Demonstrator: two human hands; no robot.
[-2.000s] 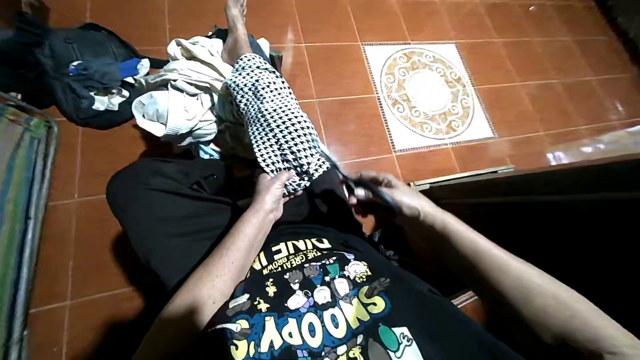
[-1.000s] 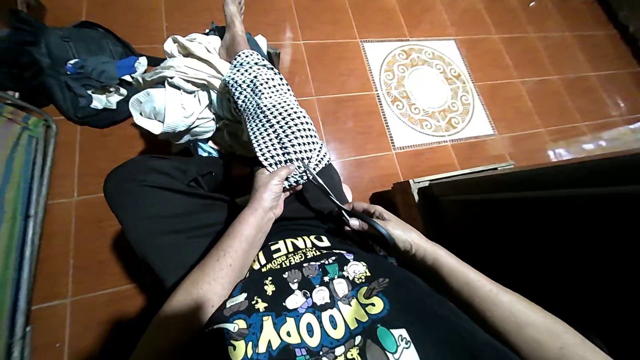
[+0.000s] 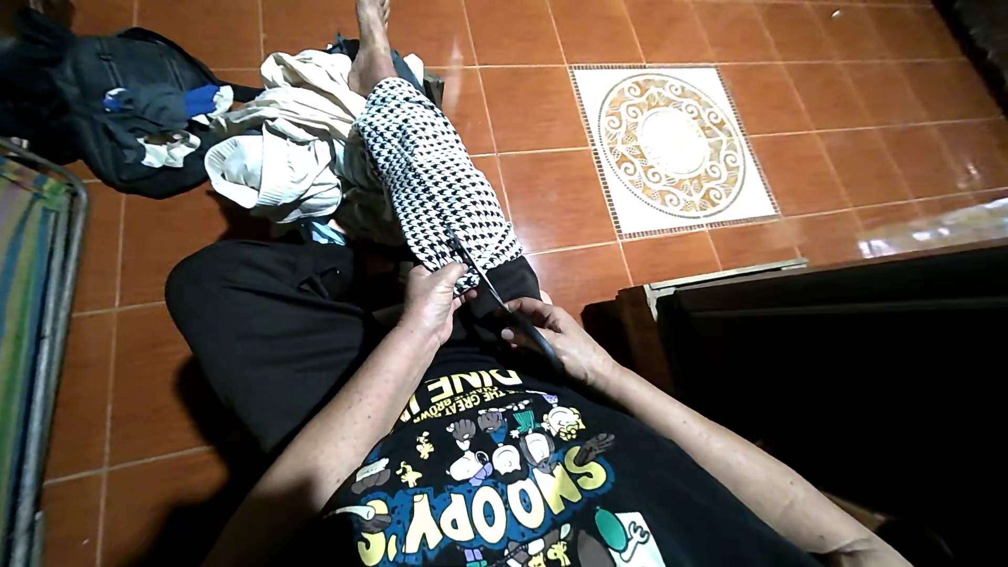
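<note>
A black-and-white houndstooth cloth (image 3: 441,173) lies along the person's outstretched leg, from the ankle to the lap. My left hand (image 3: 435,299) pinches its near edge between thumb and fingers. In my right hand (image 3: 555,335) is a pair of scissors (image 3: 487,282) with dark handles. The blades point up and left over the cloth, just right of my left fingertips; whether cloth lies between them is hard to tell.
Cream and white clothes (image 3: 291,142) are heaped left of the leg, beside a black backpack (image 3: 134,102). A metal-framed striped fabric item (image 3: 35,315) stands at the left edge. Dark furniture (image 3: 827,346) is at the right. The floor is tiled, with a patterned inset (image 3: 673,150).
My right hand with the scissors has first moved down from the cloth's edge, and the blades now lie over the cloth. My left hand has kept its pinch on the cloth.
</note>
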